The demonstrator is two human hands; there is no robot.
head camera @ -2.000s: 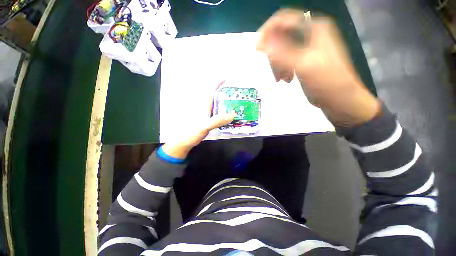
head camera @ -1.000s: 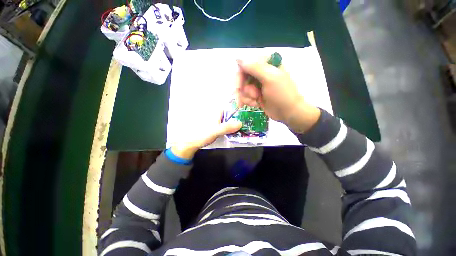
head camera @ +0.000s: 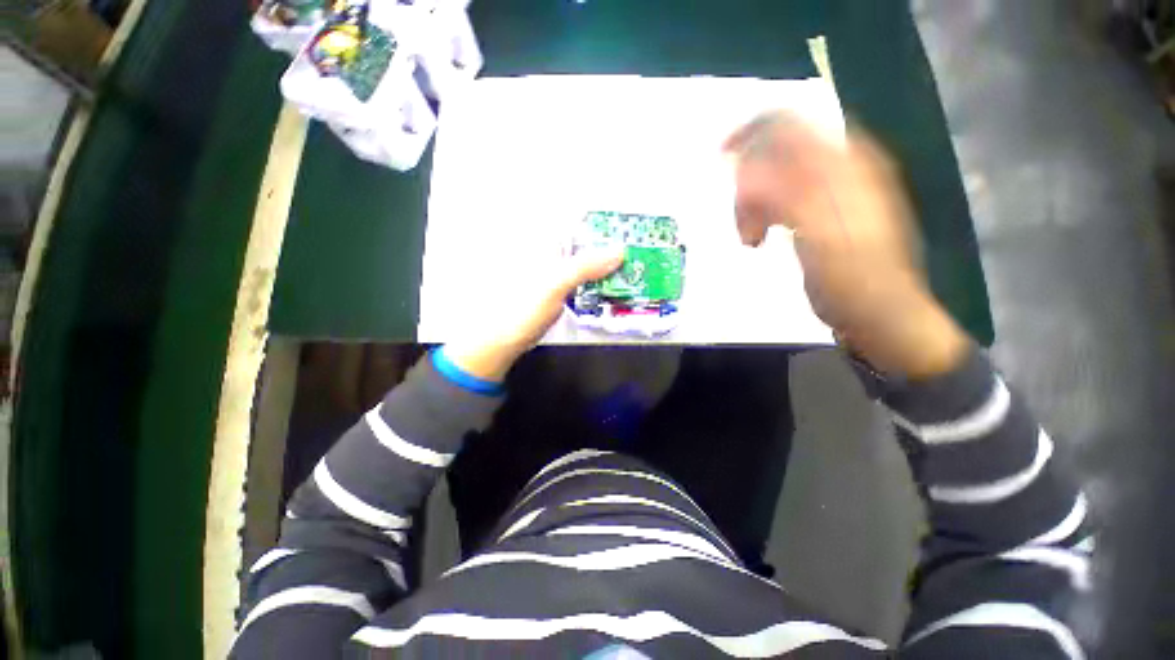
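Observation:
A green circuit board [head camera: 655, 273] lies in a small white housing [head camera: 629, 326] near the front edge of the white sheet [head camera: 515, 168]. Red and dark wires show at the board's near edge. My left hand [head camera: 522, 310] holds the housing from its left side, with the thumb on the board. My right hand [head camera: 844, 226] is raised to the right of the housing, apart from it and blurred, with its fingers curled. I cannot tell whether it holds anything; no screwdriver shows.
Several white part-assembled units [head camera: 374, 110] with boards and coloured wires stand at the upper left, beside the pale edge rail [head camera: 258, 284]. The green conveyor belt [head camera: 129, 322] runs along the left. Yellowish tape [head camera: 821, 58] is at the sheet's upper right corner.
My right hand has moved from over the board to the right, and the green screwdriver handle seen in it no longer shows. My left hand still holds the housing.

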